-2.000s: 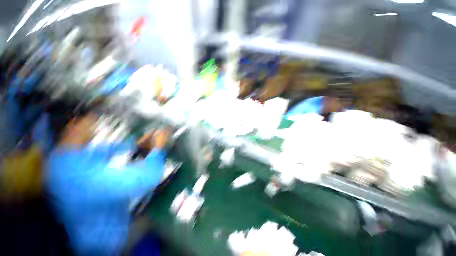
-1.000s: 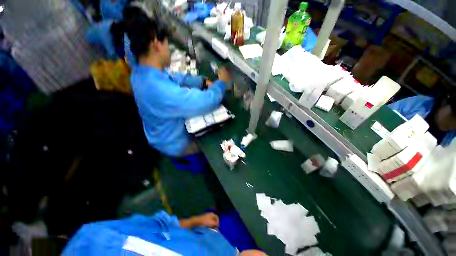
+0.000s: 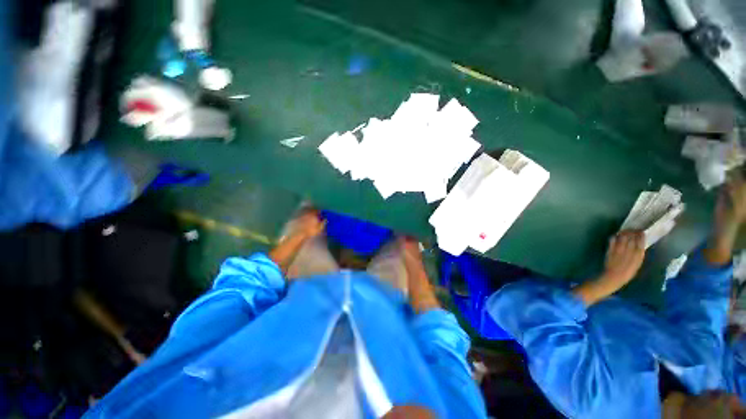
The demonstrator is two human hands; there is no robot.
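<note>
My left hand (image 3: 299,232) is at the bench's front edge, at the left end of a blue plastic piece (image 3: 357,233), perhaps a stool. My right hand (image 3: 411,258) is at its right end, partly hidden. Both are small and blurred; whether they grip the blue piece cannot be told. No card or carton shows in them. A loose, fanned pile of white inserts (image 3: 405,151) lies on the green bench in front of me. White cartons (image 3: 499,196), one with a small red mark, lie side by side right of the pile.
A neighbour's hand (image 3: 626,254) at right touches a stack of white pieces (image 3: 653,214). Another person's blue sleeve (image 3: 61,184) is at left. White items with a red mark (image 3: 172,110) and a round white cap (image 3: 215,78) lie at upper left. More cartons (image 3: 710,139) lie at far right.
The view has swung down and right. The shelf and bottles have left the picture; the insert pile is now central. Both my hands and the right neighbour's hands now show.
</note>
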